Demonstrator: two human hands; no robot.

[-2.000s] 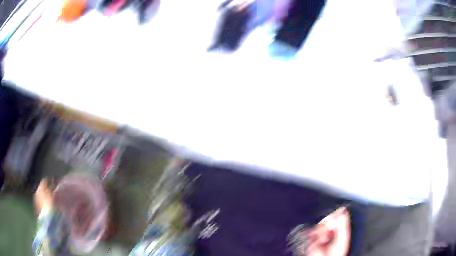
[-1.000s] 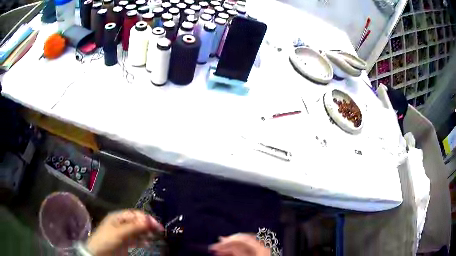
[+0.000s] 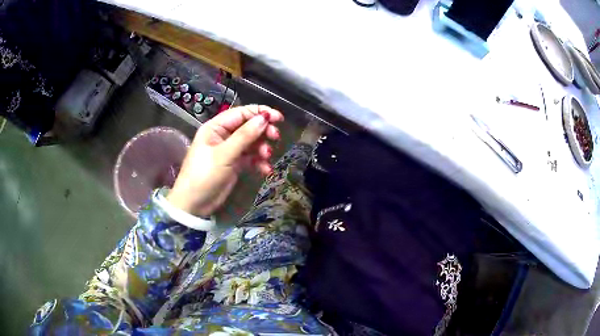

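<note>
The dark purple garment (image 3: 388, 230) lies on my lap, with pale floral embroidery and a scalloped lace-like edge at the right. My left hand (image 3: 227, 147) is raised to the left of the garment, in front of the pink bin. Its thumb and index fingertips are pinched together and the other fingers are curled. Any needle or thread between the fingertips is too small to make out. My right hand is out of the picture. The silver thread snips (image 3: 498, 146) lie on the table.
The white-covered table (image 3: 395, 98) runs across the upper right, with a thin reddish tool (image 3: 524, 105), a dish of amber-brown beads (image 3: 579, 131) and a phone stand (image 3: 458, 29). The pink bin (image 3: 150, 164) and spool box (image 3: 184, 98) stand on the floor at left.
The view has swung left and down. My left hand has come up and away from the garment with its fingertips pinched. My right hand has left the picture.
</note>
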